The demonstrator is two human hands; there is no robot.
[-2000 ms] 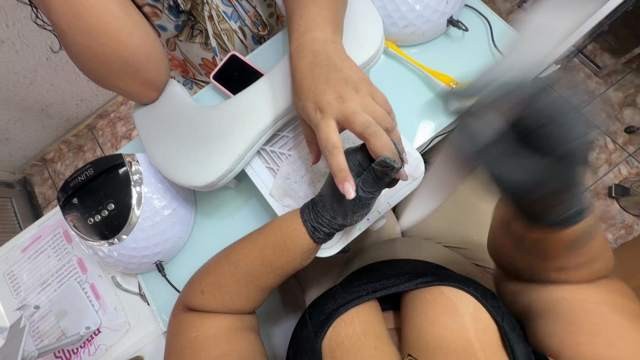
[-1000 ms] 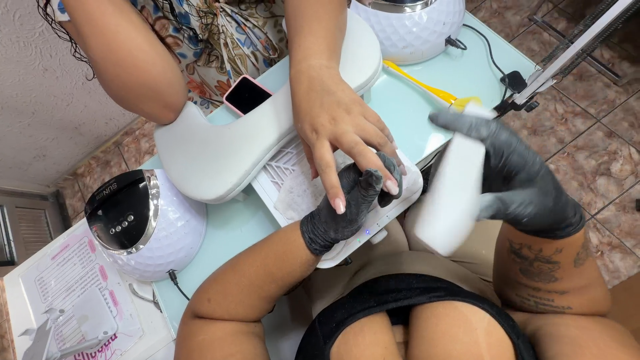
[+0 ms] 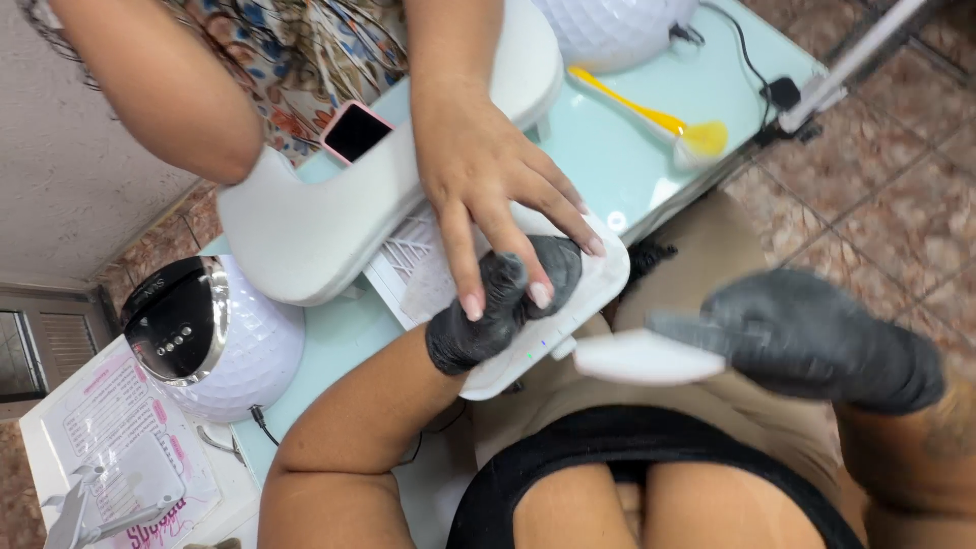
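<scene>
My left hand (image 3: 503,305), in a black glove, grips a finger of another person's hand (image 3: 488,175), whose other fingers spread over it. Both are above a white nail dust collector (image 3: 602,293) with small lights on its edge. On the right, my right hand (image 3: 801,335), also gloved in black and blurred, holds a white, flat, tapered object (image 3: 648,358), possibly a nail file; its exact kind is unclear. The person's wrist crosses a white padded armrest (image 3: 320,229).
A yellow-handled brush (image 3: 648,114) lies on the glass-topped table (image 3: 343,351). A phone (image 3: 356,133) is behind the armrest. Nail lamps stand at left (image 3: 221,335) and top (image 3: 618,30). A printed sheet (image 3: 130,442) and a metal lamp arm (image 3: 854,65) flank the table.
My right hand has swung away to the right and down with the white object, after moving about near the table edge. My left hand keeps its hold on the finger. The view has come closer.
</scene>
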